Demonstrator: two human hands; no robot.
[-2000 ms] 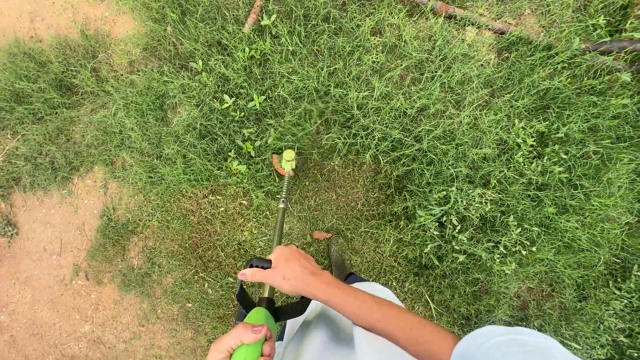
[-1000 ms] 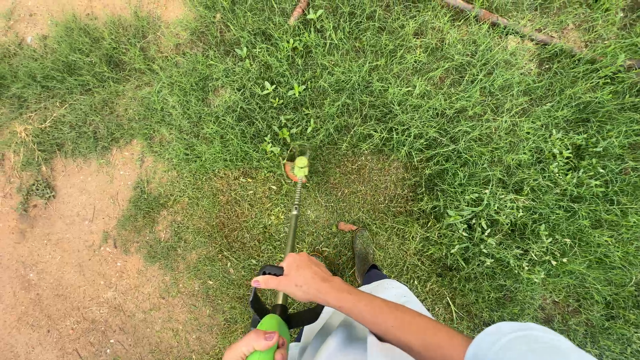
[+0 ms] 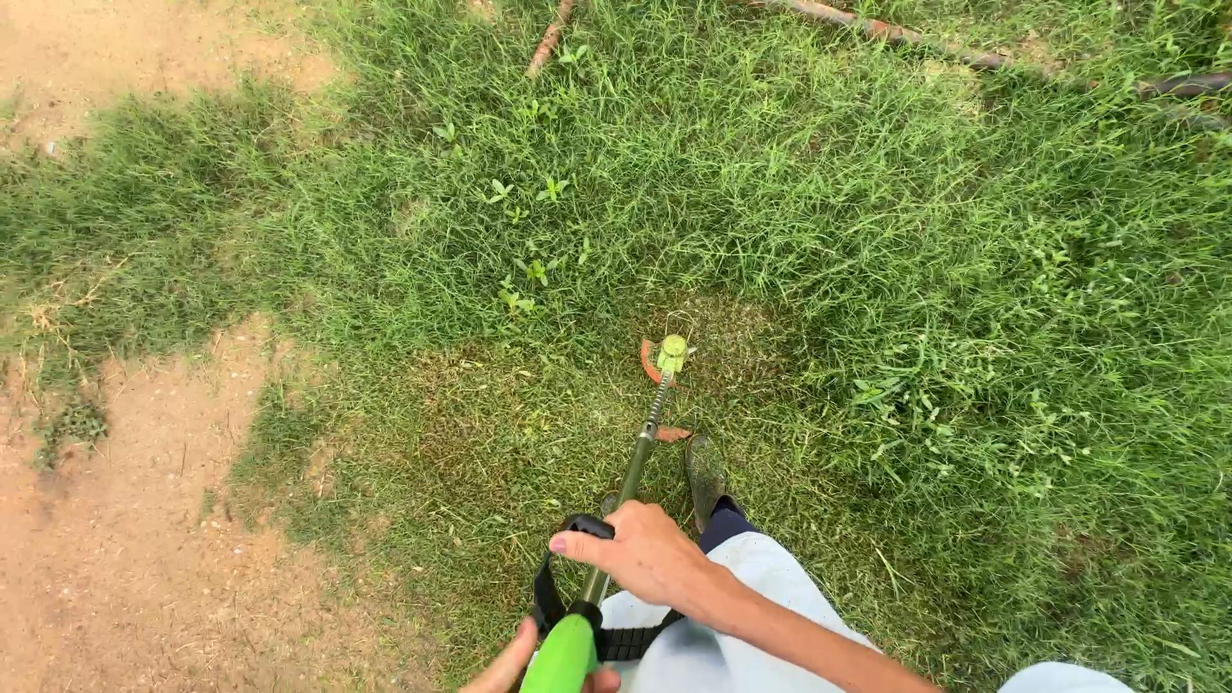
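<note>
A string trimmer, or a similar grass cutter, runs up from the bottom of the view, with a green motor housing or grip (image 3: 563, 656), a dark metal shaft (image 3: 633, 474) and a light-green cutting head (image 3: 673, 352) with an orange guard (image 3: 651, 362). My right hand (image 3: 650, 553) grips the black loop handle (image 3: 546, 577) by the shaft, its thumb over the loop. Around the green grip is my left hand (image 3: 510, 664), thumb at its left side and fingertips at its right; its palm is hidden. The cutting head is over short grass (image 3: 741, 356).
A boot (image 3: 705, 476) stands just below a reddish-brown fragment (image 3: 673, 434). Taller grass (image 3: 1011, 289) grows ahead and to the right. Bare sandy soil (image 3: 144, 539) lies at the left. Branches or rods (image 3: 900, 35) lie along the top, with a shorter stick (image 3: 551, 38) nearby.
The cutting head has swung right and come closer to the boot. My left thumb has shifted from the top of the green grip to its left side. My right hand keeps its hold.
</note>
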